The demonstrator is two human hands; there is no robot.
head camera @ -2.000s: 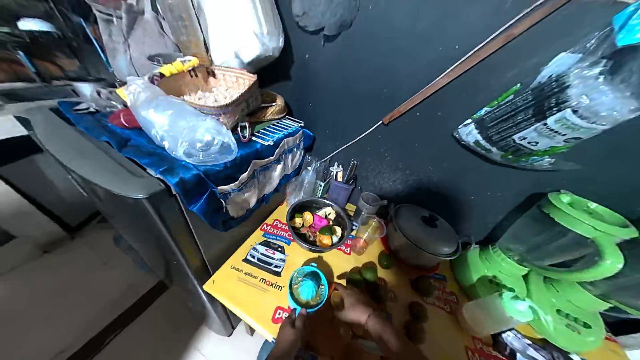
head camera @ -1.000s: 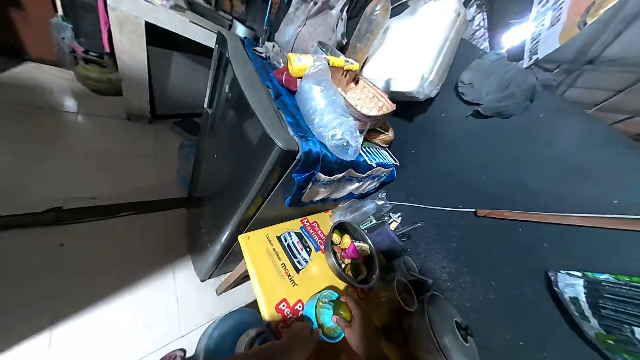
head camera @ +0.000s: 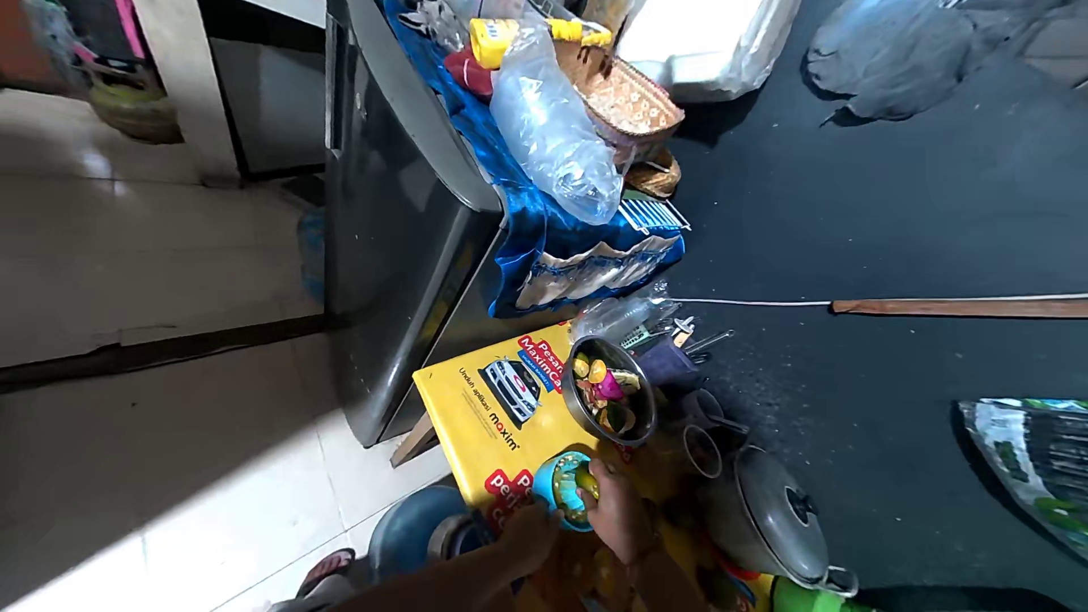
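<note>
A turquoise plastic strainer or juicer cup (head camera: 552,484) is near the yellow table's front edge. My left hand (head camera: 531,535) grips its near side, partly hidden by shadow. In my right hand (head camera: 619,510) is a green-yellow citrus fruit piece (head camera: 586,480), held over the rim of the cup. Just beyond stands a round metal bowl (head camera: 646,416) with fruit peels and a magenta piece inside. A clear cup (head camera: 702,450) is to the right of my right hand. The inside of the turquoise cup is partly covered by the fruit.
The yellow printed table cover (head camera: 459,399) meets a dark refrigerator (head camera: 391,255) topped with a blue cloth, a plastic bag and a woven basket (head camera: 671,119). A lidded pot (head camera: 778,510) stands at right against the dark wall. A blue bucket (head camera: 408,527) is on the floor.
The view has swung left and rotated since the oldest frame. My right hand, lower and beside the cup then, is now at the cup's rim with the fruit piece.
</note>
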